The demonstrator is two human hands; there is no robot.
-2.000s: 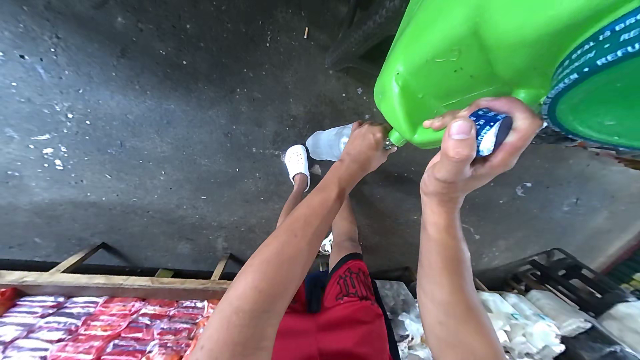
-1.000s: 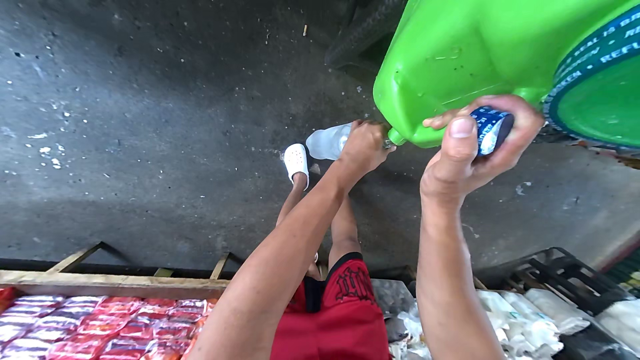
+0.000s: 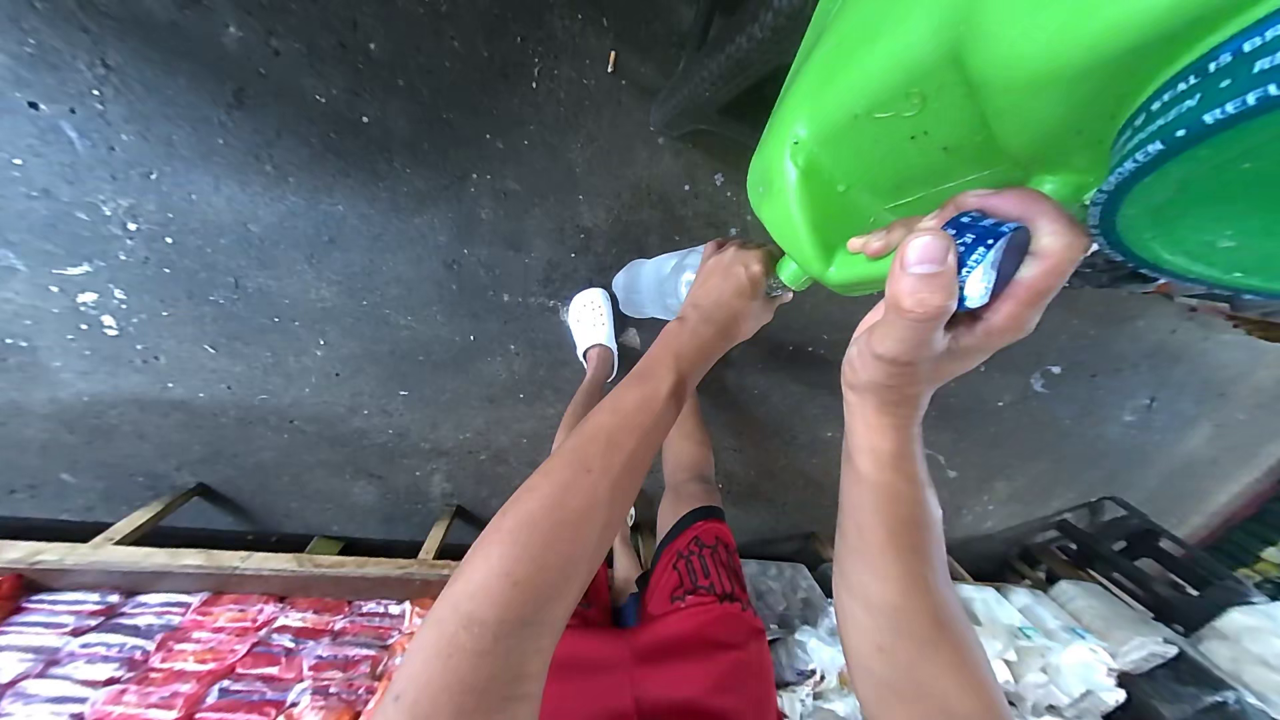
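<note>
My left hand (image 3: 735, 290) grips the neck of a translucent plastic bottle (image 3: 652, 286), held over the floor with its mouth against the small spout (image 3: 793, 272) of a large green plastic water container (image 3: 920, 120). The container stands at the upper right and has a big round green cap (image 3: 1210, 200) ringed by a printed blue seal. Beside the spout, my right hand (image 3: 950, 290) is curled around a small cap with a blue printed seal (image 3: 980, 255) on the container. Whether water is flowing cannot be made out.
Red and white plastic packets (image 3: 210, 650) lie in rows behind a wooden rail (image 3: 230, 570) at the lower left. Plastic bags (image 3: 1050, 640) and a black crate (image 3: 1130, 560) are at the lower right. A dark chair or stand (image 3: 730, 80) is behind the container. A white clog (image 3: 592, 325) is on my foot.
</note>
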